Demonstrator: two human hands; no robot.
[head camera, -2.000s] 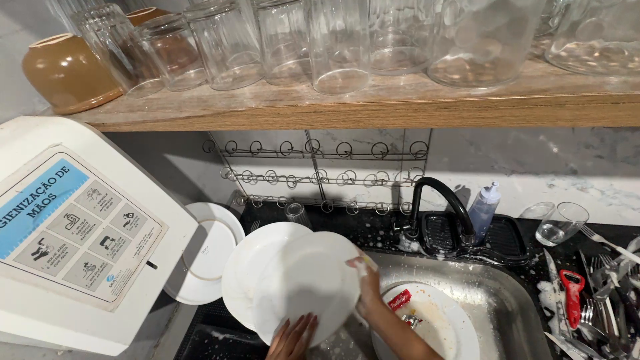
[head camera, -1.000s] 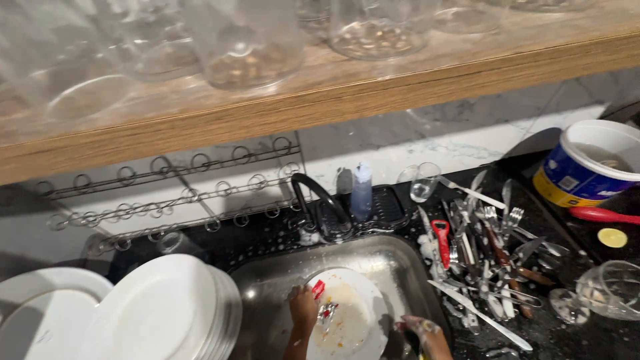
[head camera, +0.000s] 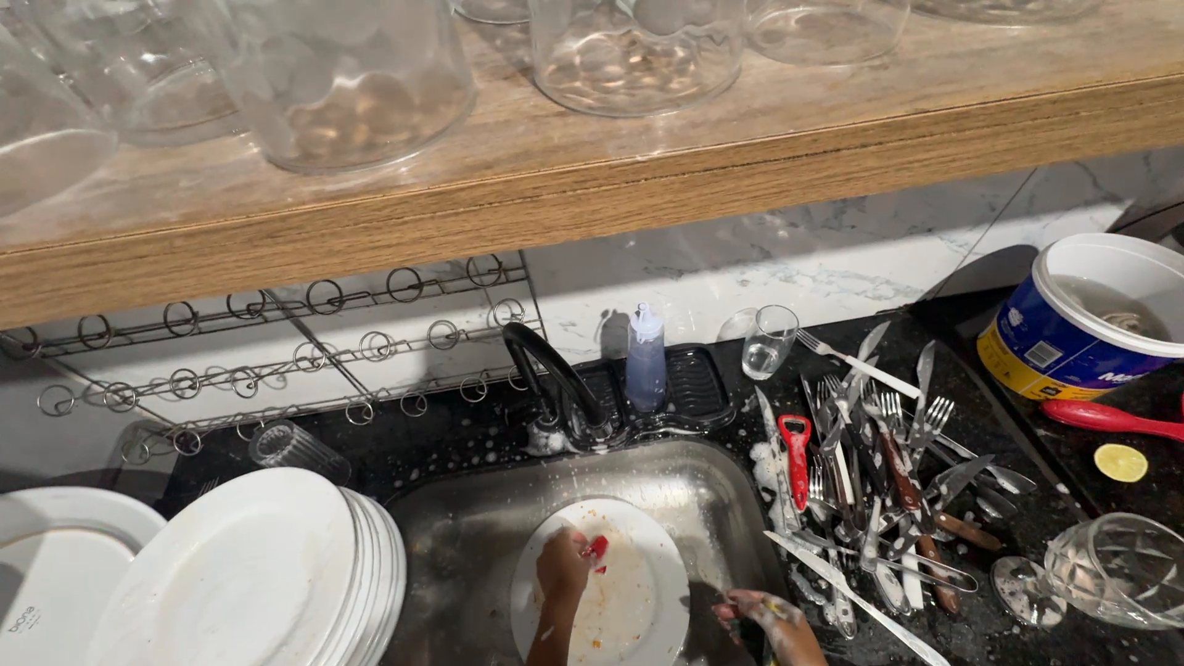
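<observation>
A white plate (head camera: 638, 592) with orange food bits lies in the stainless steel sink (head camera: 462, 536). Over its left part, my left hand (head camera: 562, 560) has its fingers on a small crumpled red wrapper (head camera: 598, 550). My right hand (head camera: 763, 615), wet with foam, is at the sink's right side, apart from the plate; something yellow shows at its palm, and its grip is unclear. Left of the sink stands a stack of white plates (head camera: 240, 564). Soapy cutlery (head camera: 879, 462) and a red bottle opener (head camera: 795, 458) lie on the counter to the right.
A wooden shelf (head camera: 592, 185) with glasses crosses above. Behind the sink are a black faucet (head camera: 555, 375), a squeeze bottle (head camera: 646, 361), a small glass (head camera: 769, 342) and a wire rack (head camera: 324, 356). A tub (head camera: 1064, 324), red-handled utensil (head camera: 1119, 419), lime half (head camera: 1120, 462) and stemmed glass (head camera: 1115, 569) are right.
Two seconds ago both hands were at a white plate beside the stack; now they are at the sink, that plate out of them. The view has swung right.
</observation>
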